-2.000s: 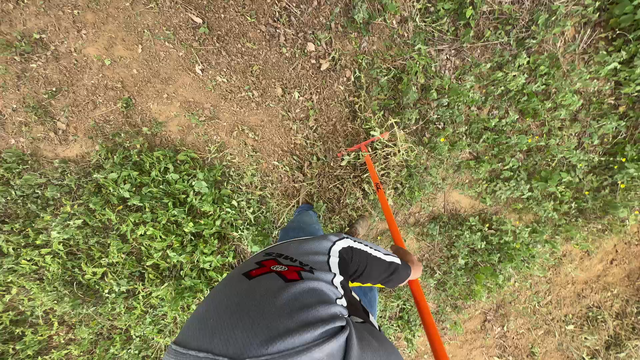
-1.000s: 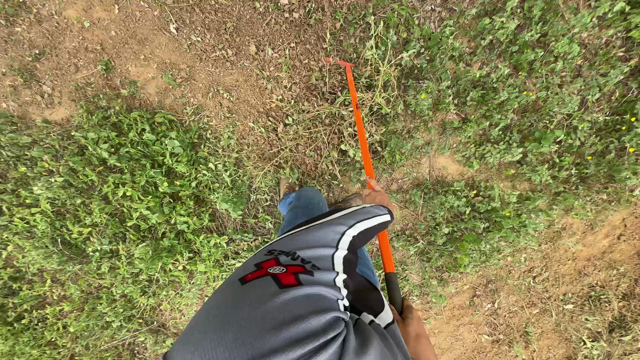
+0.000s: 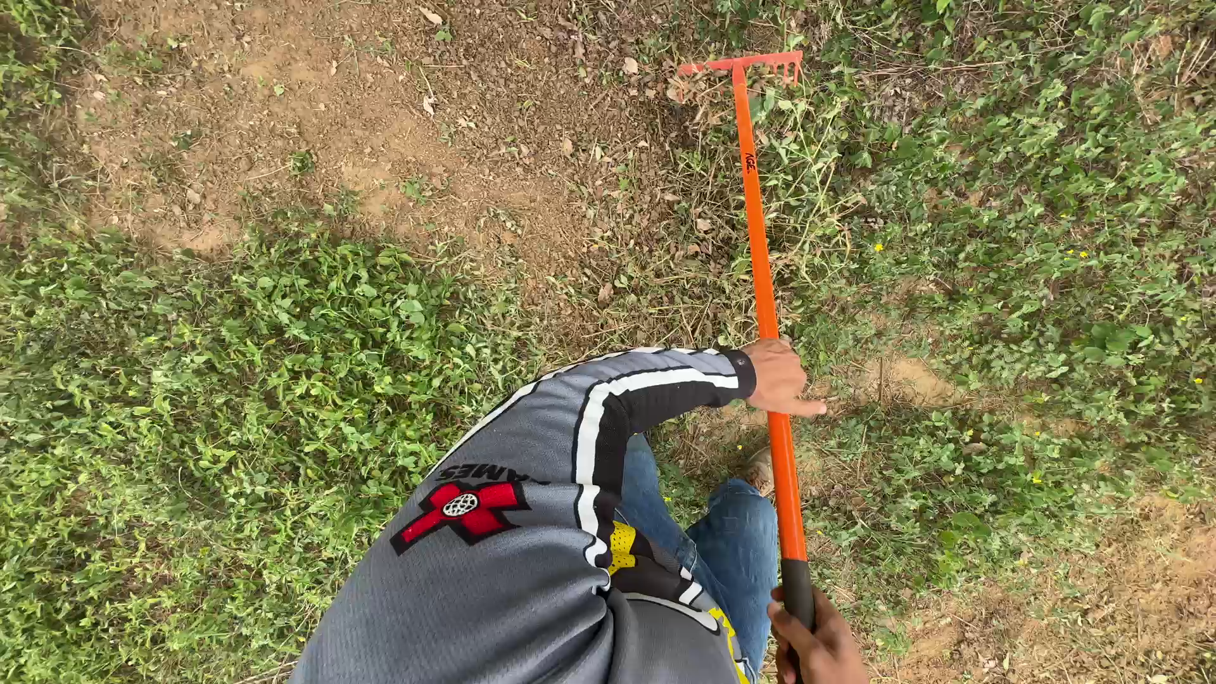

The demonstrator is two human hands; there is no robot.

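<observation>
A rake with an orange handle (image 3: 760,256) reaches forward from the lower right. Its red toothed head (image 3: 741,65) lies by loose cut weeds and dry leaves near the upper edge. Around the middle of the handle is my left hand (image 3: 781,380), its thumb out to the right. My right hand (image 3: 819,638) grips the black sleeve (image 3: 798,591) at the handle's near end, partly cut off by the lower edge.
Bare brown soil (image 3: 380,142) with leaf litter spreads at the upper left. Low green weeds (image 3: 313,380) grow at the left, and more weeds (image 3: 1045,285) cover the right. One shoe (image 3: 760,470) shows just left of the handle.
The rake head has moved forward, farther from my legs than two seconds ago. My right hand, out of view in the oldest frame, now shows on the black grip.
</observation>
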